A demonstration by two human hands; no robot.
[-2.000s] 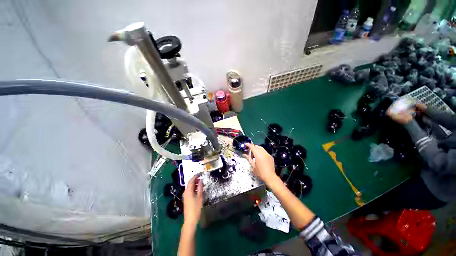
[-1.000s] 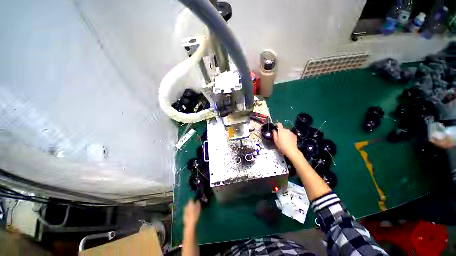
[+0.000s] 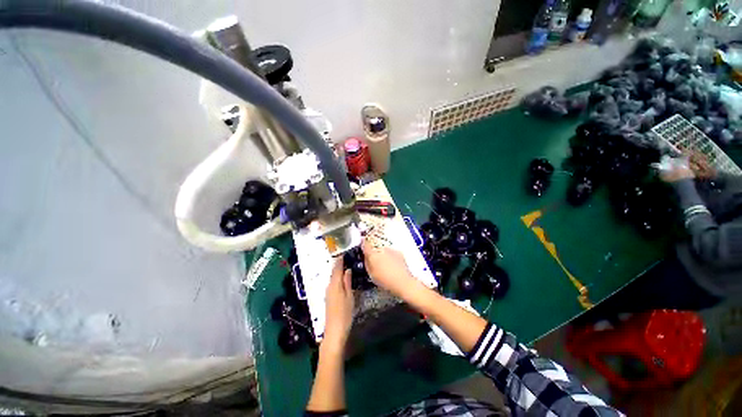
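A round black unit [image 3: 355,262] is under the press head [image 3: 338,236], on top of the silvery machine box [image 3: 312,289]. My left hand [image 3: 338,295] is at its left side, fingertips pointing up at it. My right hand [image 3: 382,265] is at its right side, fingers close to the press head. Both hands seem to hold the unit between them; the fingertips are partly hidden by the head and by my hands. A red and black handled tool [image 3: 374,208] lies on the box top behind my right hand.
Black units heap right [image 3: 462,238] and left [image 3: 293,313] of the box. A grey hose [image 3: 203,61] crosses above. A red-capped container [image 3: 356,159] and beige flask [image 3: 377,145] stand by the wall. A coworker's arm [image 3: 701,216] is at far right; a red stool [image 3: 651,346] is below.
My right hand has brought the black unit from the box's right edge to under the press head. My left hand has come up from the box's lower left to meet it. The view has shifted.
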